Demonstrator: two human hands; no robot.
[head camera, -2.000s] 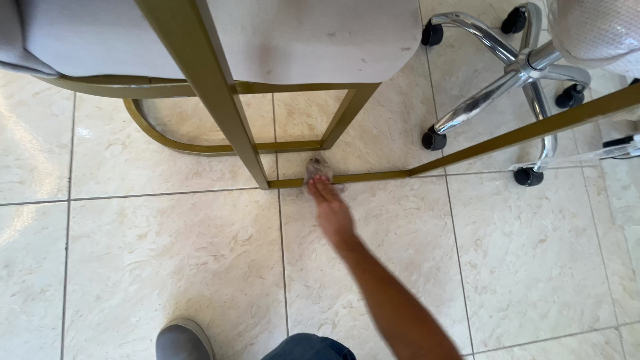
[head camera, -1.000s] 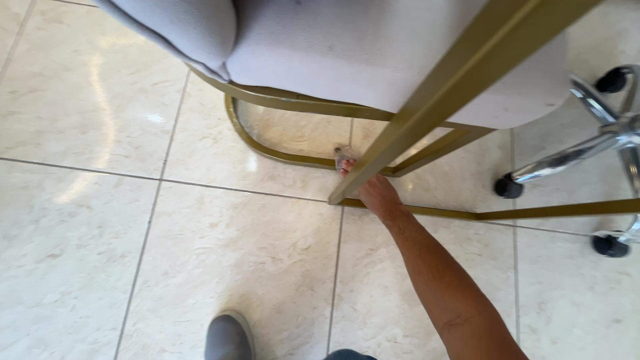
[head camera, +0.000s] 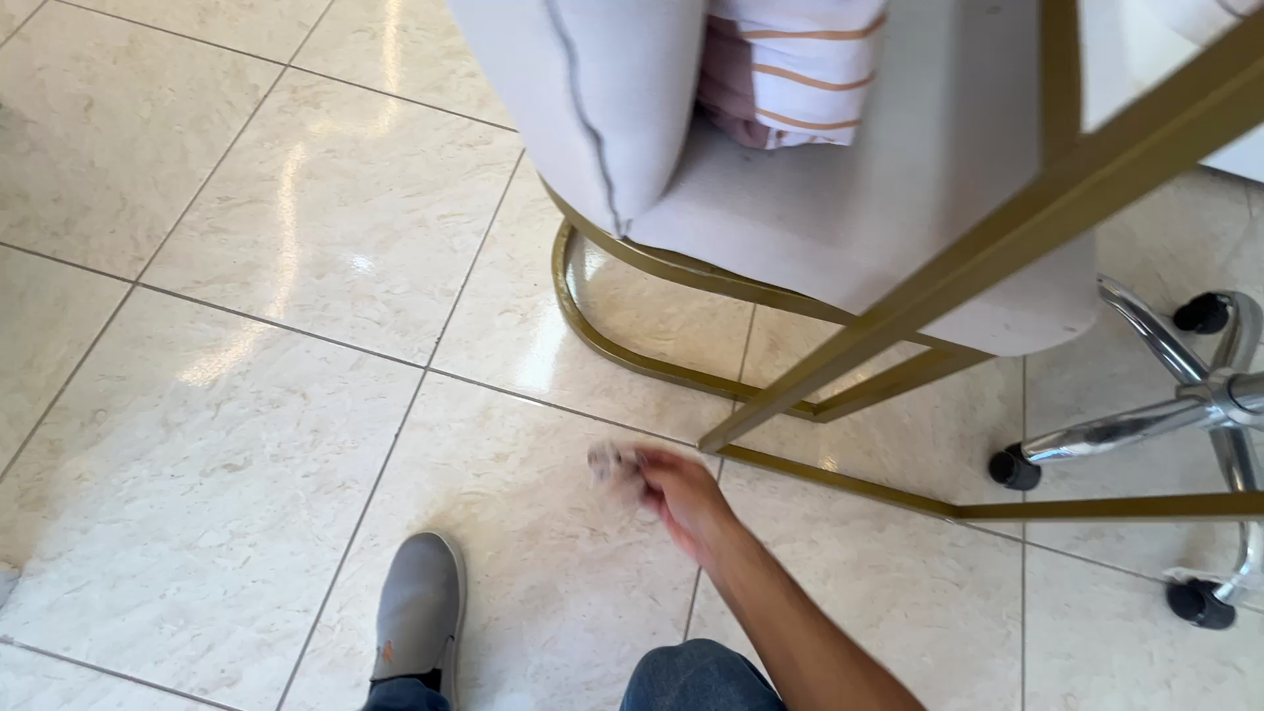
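Observation:
My right hand (head camera: 686, 494) holds a small crumpled cloth (head camera: 614, 472), blurred, above the tiled floor. It is just left of the lower corner of a gold metal frame (head camera: 839, 476), apart from it. Behind that frame is a chair with a light grey upholstered seat (head camera: 790, 222) and a rounded gold metal base (head camera: 642, 367). Striped white and orange fabric (head camera: 815, 74) lies on the seat beside a grey padded part. My left hand is not in view.
At the right, a chrome chair base (head camera: 1116, 430) stands on black casters (head camera: 1015, 466). My grey slip-on shoe (head camera: 420, 602) is on the floor at the lower left, and my knee (head camera: 699, 676) in denim is at the bottom.
The hand with the cloth has come away from the gold frame's corner, to its left. The view has shifted left, and the striped fabric now shows.

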